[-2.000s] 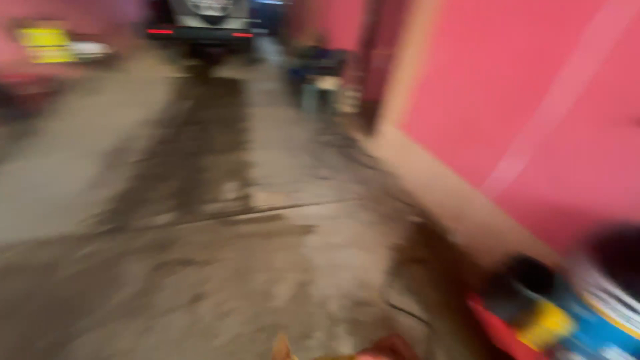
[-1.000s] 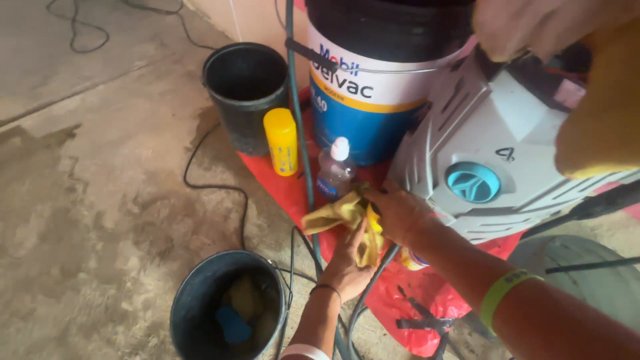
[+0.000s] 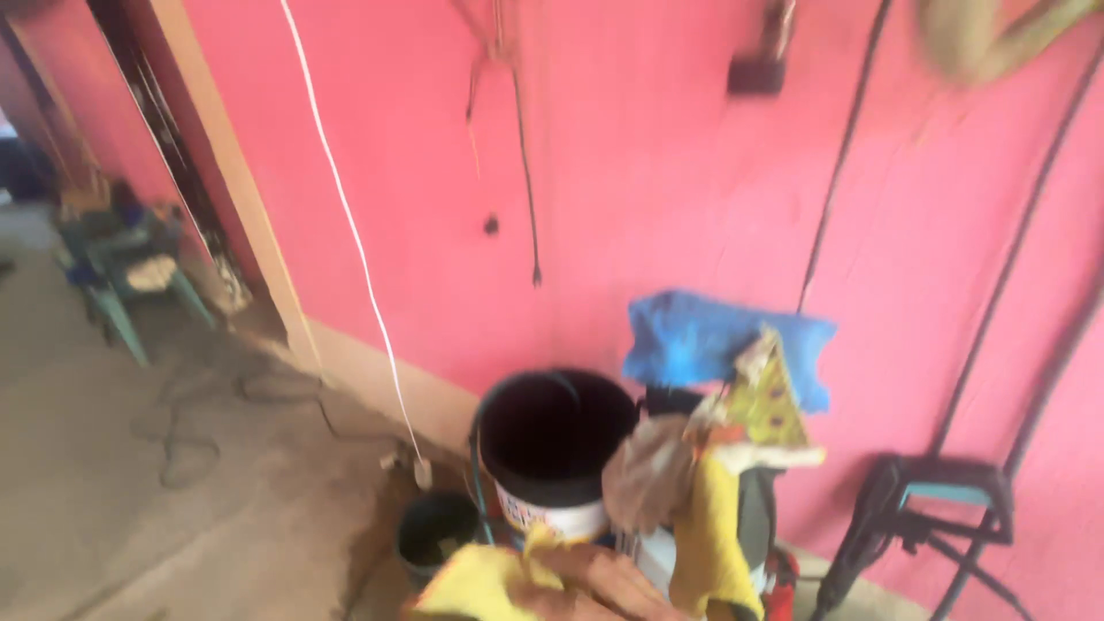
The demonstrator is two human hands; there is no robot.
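A yellow cloth (image 3: 474,582) is bunched at the bottom edge, blurred by motion. My right hand (image 3: 608,573) has its fingers closed over it. My left hand (image 3: 548,604) is against the cloth just below, mostly cut off by the frame edge. Behind them stands a large black-rimmed bucket (image 3: 556,509) with a printed white band. A smaller dark bucket (image 3: 440,530) is to its left. Right of my hands, a yellow cloth (image 3: 716,535), a brownish cloth (image 3: 651,474) and a patterned yellow-green cloth (image 3: 768,401) lie over the pale pressure-washer body (image 3: 651,552).
A blue cloth or bag (image 3: 690,341) is against the pink wall (image 3: 655,181). Cables and a white cord (image 3: 345,203) hang down the wall. A black frame-like handle (image 3: 949,483) stands at right. A green plastic chair (image 3: 121,293) holds items at left; a dark cable (image 3: 285,397) crosses the floor.
The view has swung up from the buckets and washer to the wall. Both hands were on the yellow cloth beside the washer a second ago; they now show low in the frame.
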